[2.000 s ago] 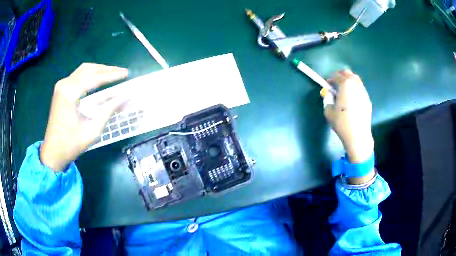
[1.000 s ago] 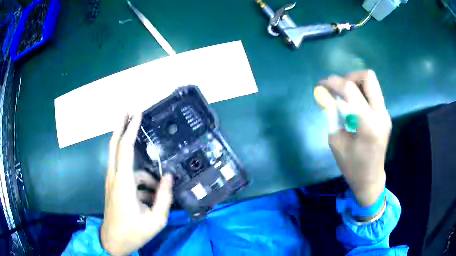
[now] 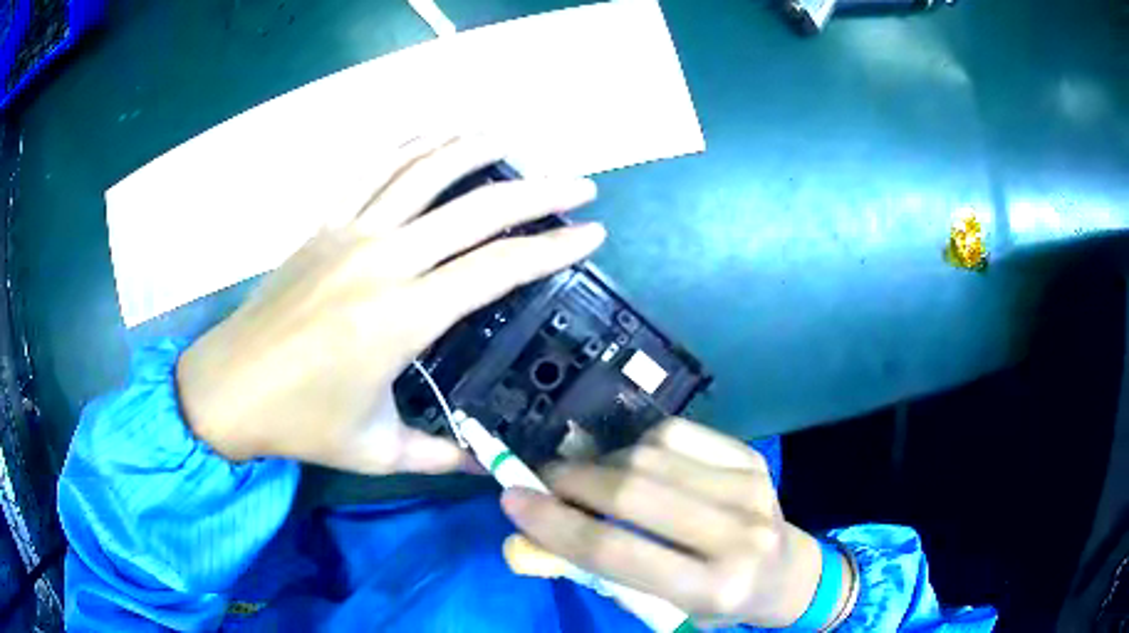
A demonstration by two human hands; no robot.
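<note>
The opened black trail camera housing [image 3: 576,359] is tilted at the bench's front edge, with a round opening and a white pad showing. My left hand [image 3: 359,297] lies over its upper left part and grips it, hiding much of the shell. My right hand [image 3: 681,519] holds the white pen-type pick [image 3: 514,471] with green bands. Its tip end is at the housing's lower left edge, by the thin white wire [image 3: 435,386]. A yellowish finger cot shows on the right hand. Whether the tip touches the wire is unclear.
The white backing sheet [image 3: 285,155] lies behind the housing, partly under my left hand. A slim pale tool [image 3: 432,15] is beyond it. The air blow gun [image 3: 854,8] is cut off at the top. Yellow scraps [image 3: 967,242] lie at right. A blue bin [image 3: 37,43] is at upper left.
My right hand has come from the right to the housing, pick now pointed at it. My left hand has moved over the shell. The view has shifted, bringing the yellow scraps into sight.
</note>
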